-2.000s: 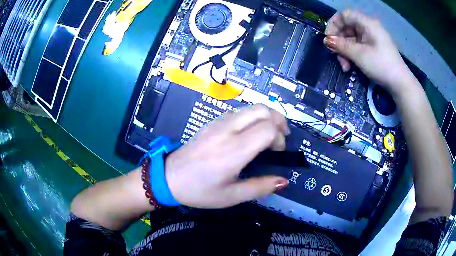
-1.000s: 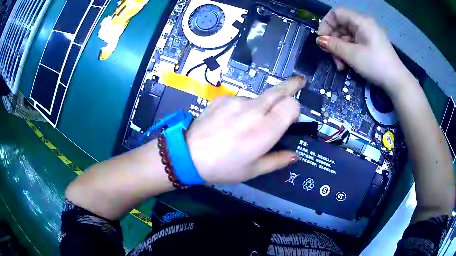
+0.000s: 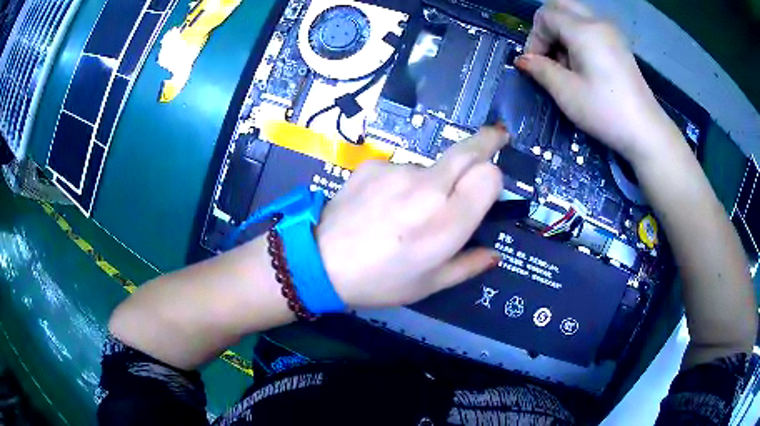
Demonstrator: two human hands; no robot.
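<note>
An open black laptop base lies in front of me, with its battery (image 3: 533, 287) nearest me. My left hand (image 3: 408, 229) reaches over the battery, its index fingertip touching the board area near the lower end of a dark, glossy film (image 3: 518, 104). A small black film piece (image 3: 514, 208) sticks out from under my left hand's curled fingers; their grip on it is hidden. My right hand (image 3: 575, 71) has thumb and fingers closed together at the dark film's upper corner, seemingly pinching it. The exact contact is partly hidden.
An orange flex cable (image 3: 321, 143) crosses the battery's upper left edge. A fan (image 3: 340, 32) sits at upper left; my right forearm partly covers another. On the green bench (image 3: 162, 154) lie an orange cable pile (image 3: 193, 42) and a sheet of black rectangles (image 3: 85, 104).
My left hand has moved up from the battery, its index finger now extended to the board, and the black piece moved with it. My right hand has shifted slightly up and left.
</note>
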